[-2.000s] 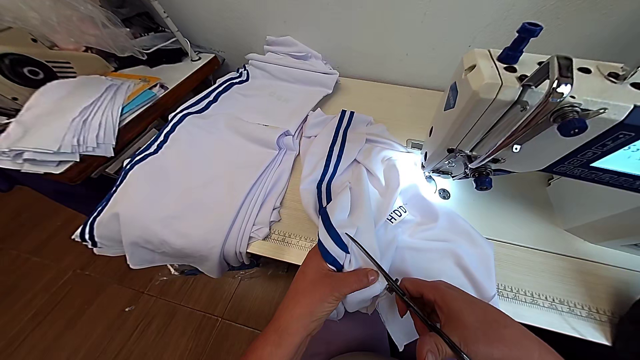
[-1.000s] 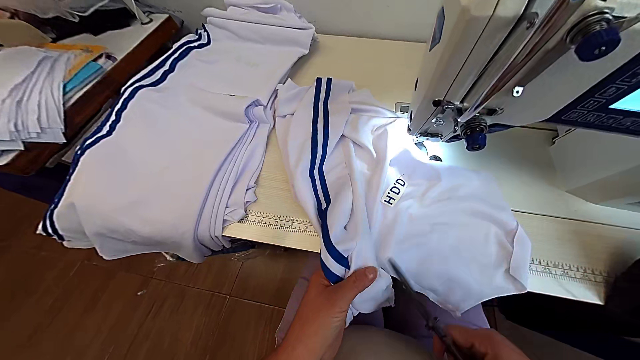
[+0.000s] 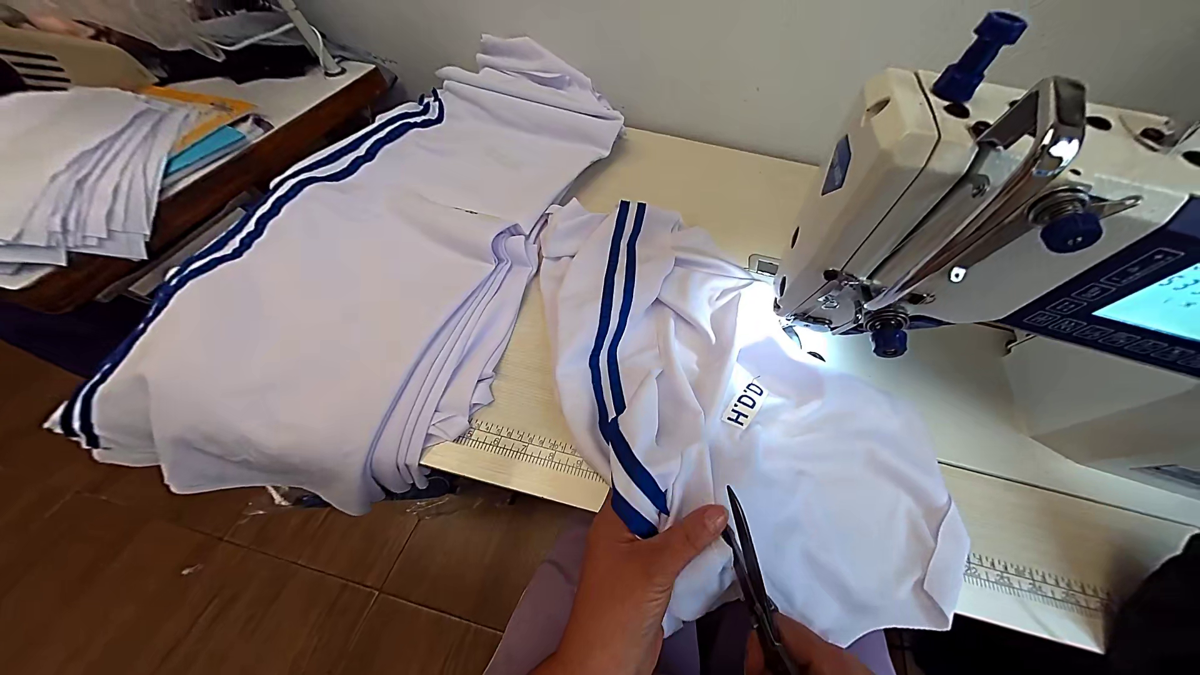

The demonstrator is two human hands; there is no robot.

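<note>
A white knit garment piece [image 3: 825, 469] with two blue stripes and a small lettered patch lies rumpled over the front edge of the sewing table, partly under the sewing machine's needle area. My left hand [image 3: 637, 572] grips its lower edge beside the stripes, thumb on top. My right hand [image 3: 806, 652], mostly cut off by the bottom of the frame, holds dark metal scissors [image 3: 755, 581]. Their blades are parted slightly and point up, just right of my left thumb, by the cloth. To the left lies a stack of white striped fabric pieces [image 3: 309, 300].
An industrial sewing machine [image 3: 937, 187] with a lit lamp and control screen stands at the right. A printed ruler [image 3: 534, 450] runs along the table's front edge. At the far left, a wooden-edged table [image 3: 337, 94] bears more white cloth pieces [image 3: 84, 169]. Tiled floor [image 3: 281, 581] shows below.
Compared with two seconds ago, the garment is spread wider to the right. My right hand has moved lower in the view, and the scissors now point more steeply up. My left hand keeps its hold.
</note>
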